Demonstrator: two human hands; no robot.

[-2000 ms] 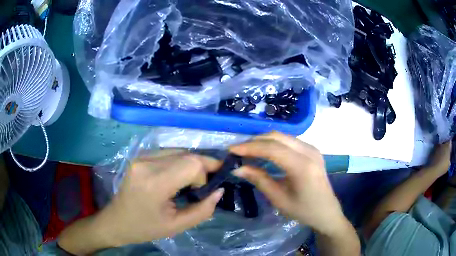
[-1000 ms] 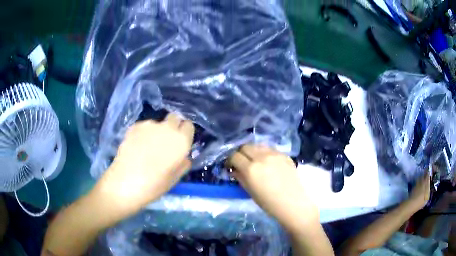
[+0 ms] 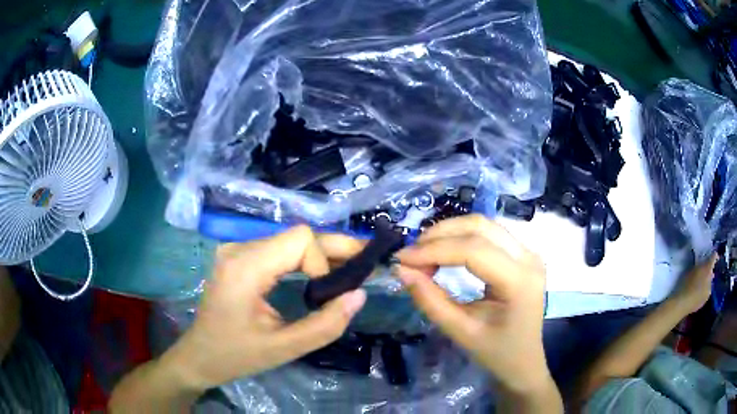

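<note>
My left hand [image 3: 267, 311] holds a black moulded part [image 3: 352, 271] between thumb and fingers, tilted with its upper end to the right. My right hand [image 3: 477, 295] has its thumb and fingertips at that upper end. A small dark piece seems to be pinched there, but it is too small to tell clearly. Behind the hands, the blue plastic tray [image 3: 242, 227] holds small round pieces [image 3: 422, 202], black and shiny. The large clear plastic bag [image 3: 404, 73] lies over the tray, its open mouth showing black parts [image 3: 311, 166].
A white desk fan [image 3: 48, 174] stands at left. A pile of black parts [image 3: 583, 145] lies on a white sheet [image 3: 630, 234] at right. Beyond it is another clear bag [image 3: 691, 162] with another person's hand [image 3: 696, 283]. The lap bag [image 3: 355, 388] below holds black parts.
Both hands have come out of the large bag and tray towards me. My left hand now holds a black part, and my right hand has met its end. The camera view has shifted.
</note>
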